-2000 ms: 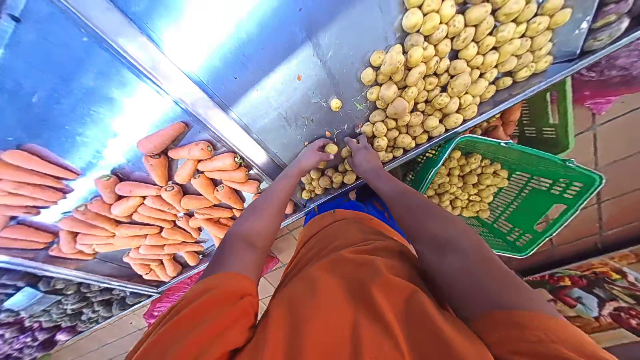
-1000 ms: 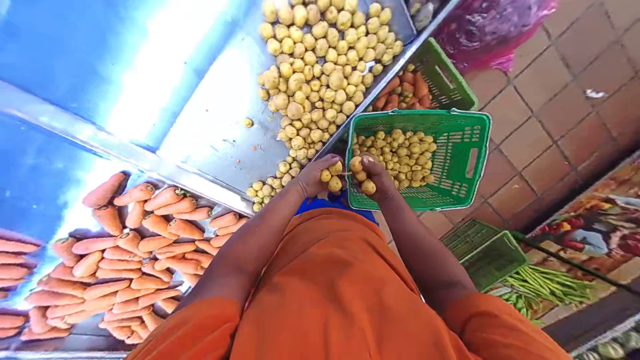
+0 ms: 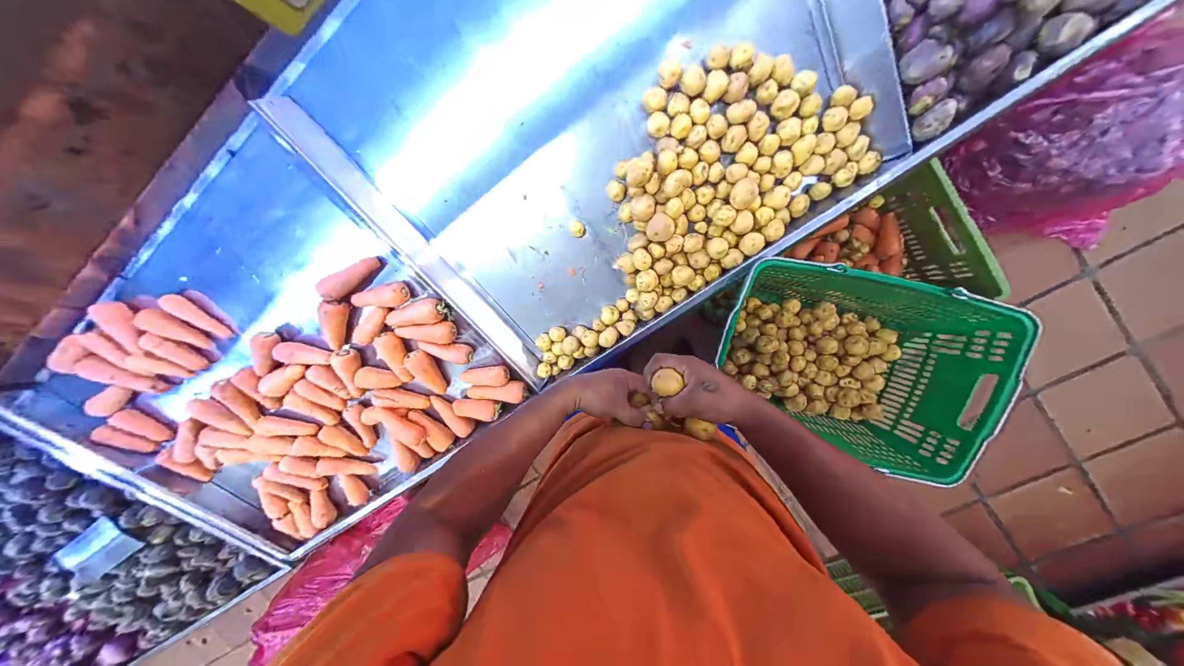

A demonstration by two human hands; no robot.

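Both my hands meet close to my body, just off the front edge of the metal display bin. In my right hand (image 3: 705, 392) are small yellow potatoes (image 3: 667, 382), one showing on top and another below. My left hand (image 3: 610, 396) touches it from the left, its fingers curled around a small potato partly hidden between the hands. Loose potatoes (image 3: 731, 176) lie piled in the bin up to its front edge, left of and above my hands. To the right stands a green plastic crate (image 3: 962, 370) holding more potatoes (image 3: 814, 356).
Carrots (image 3: 305, 398) fill part of the left compartment, beyond a metal divider (image 3: 398, 227). A second green crate (image 3: 953, 231) with carrots sits behind the first. Purple vegetables (image 3: 980, 55) lie at upper right above a pink plastic bag (image 3: 1073, 139). Tiled floor (image 3: 1101, 407) shows at right.
Two seconds ago my hands were at the potatoes by the bin's front edge; they have moved off it, close to my body. The potatoes they hold have come together between them. The view has turned.
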